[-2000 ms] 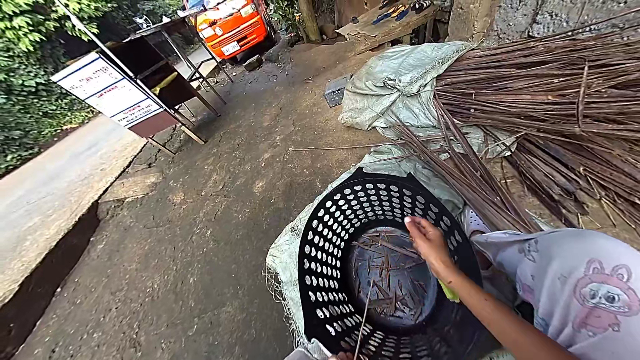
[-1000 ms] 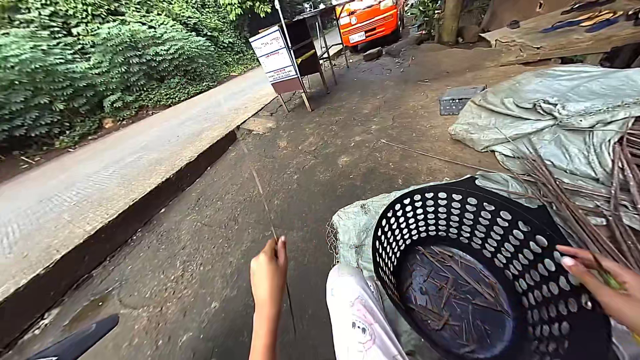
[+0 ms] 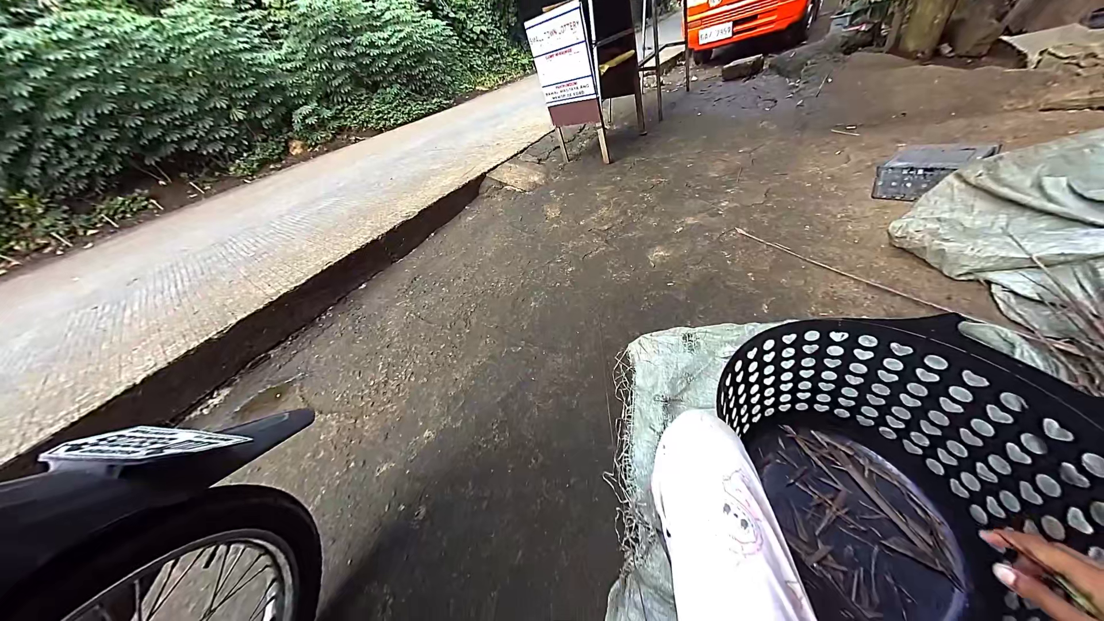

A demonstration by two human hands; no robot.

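Note:
At the lower right edge my right hand is partly in view, its fingertips over the near wall of a black plastic basket with round and heart-shaped holes. A thin greenish thing shows at its fingers, too little to name. Dry brown stalk pieces lie on the basket's bottom. The basket stands on a pale green woven sack. My knee in printed white cloth is left of the basket. My left hand is out of view.
A motorcycle wheel and fender stand at lower left. A raised road edge crosses the left side. Beyond are a sign board, an orange vehicle, a grey crate, and a sack at right.
The view has swung left. My left hand, which held a thin stalk left of the basket a second ago, has gone out of view. More of the motorcycle shows.

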